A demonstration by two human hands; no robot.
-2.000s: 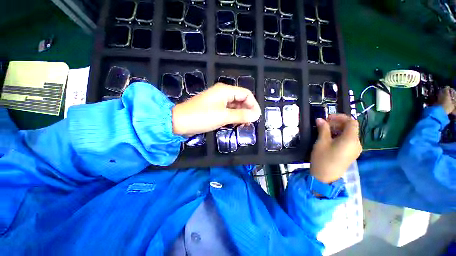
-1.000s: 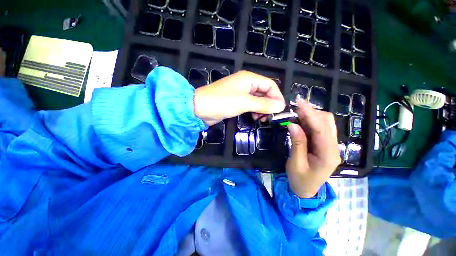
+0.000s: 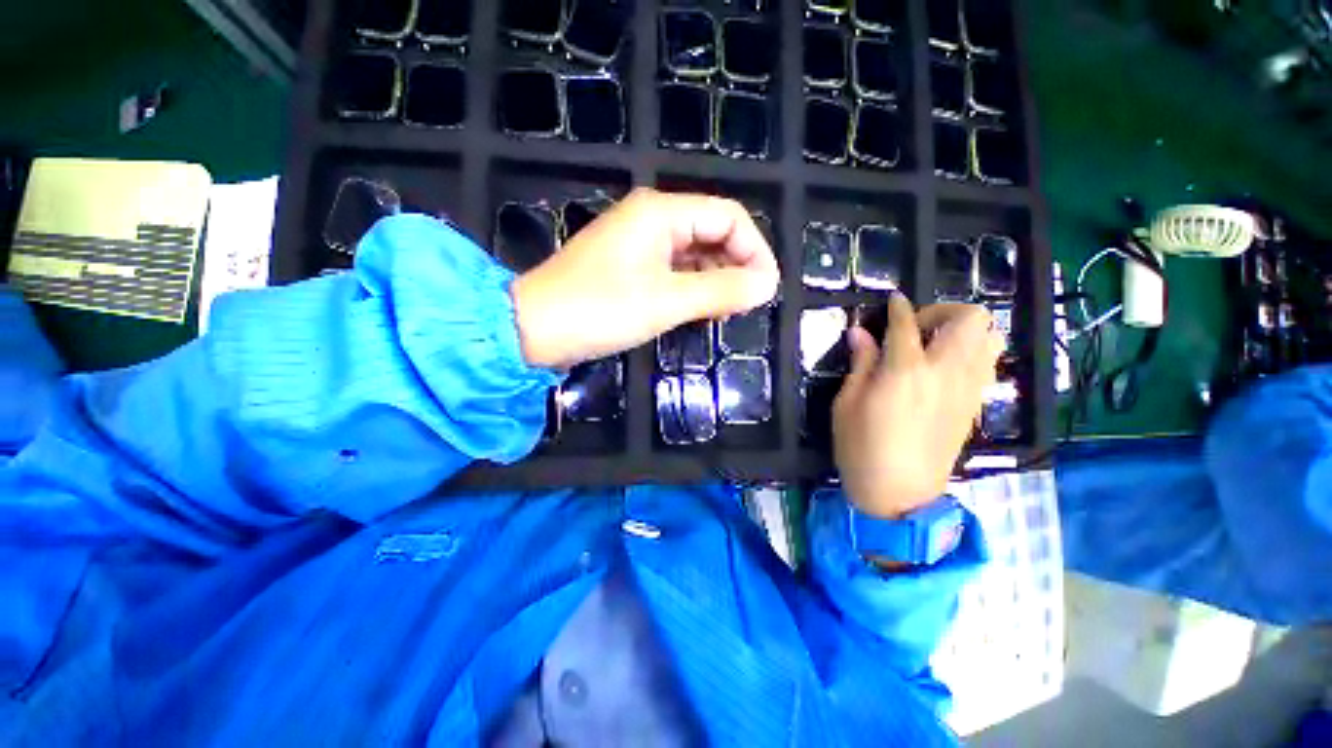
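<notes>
A large black compartment tray holds square watch bodies with dark glossy faces and thin silver rims, several to a compartment. My left hand is above the tray's middle, thumb and fingertips pinched together. Whether something tiny is between them cannot be told. My right hand reaches palm-down into a compartment of the near row, right of my left hand. Its fingertips are over watch bodies there. They hide what they touch, so a grip cannot be told. One watch body beside the right fingertips shines white.
A cream slotted board and a white paper sheet lie left of the tray. A white oval device with a cable is at the right. A pale pocketed tray is below the black tray. Another person's blue sleeve is at the right edge.
One second ago both hands held a watch body with a green spot between their fingertips; now they are apart and it is no longer between them. The right hand is down at the tray. The view has shifted.
</notes>
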